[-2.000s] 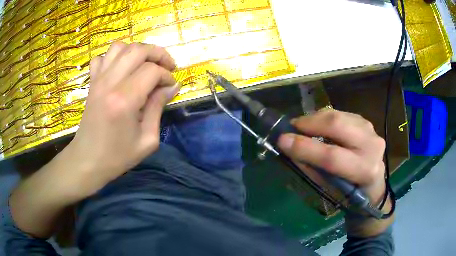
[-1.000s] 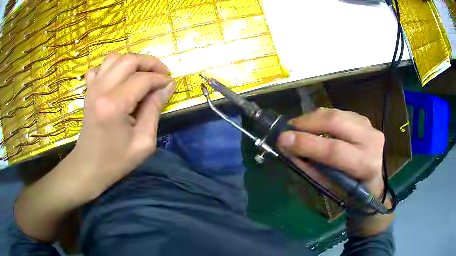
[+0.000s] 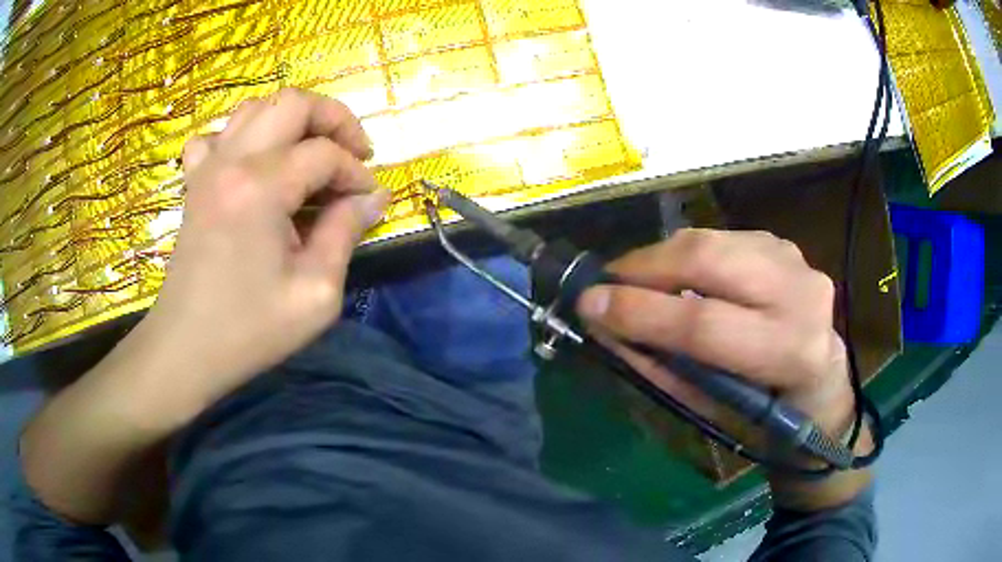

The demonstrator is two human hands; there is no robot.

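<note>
My right hand holds a black soldering iron, its fine tip at the amber film sheet near the front edge. A thin curved metal feed tube is clamped beside the iron by a silver thumbscrew clamp, its end close to the tip. My left hand is at the sheet's front edge, thumb and index finger pinched together. A thin dark lead wire runs from these fingertips toward the iron tip; its held end is hidden. Rows of wavy dark wires lie over the sheet's left part.
The white bench top shows right of the sheet. A second amber sheet hangs at the far right. Black cords loop down behind my right hand. A cardboard box and blue bin stand below the bench.
The iron and feed tube have moved left, nearer my left fingertips, and my right hand moved with them. My left hand has shifted only slightly and stays pinched.
</note>
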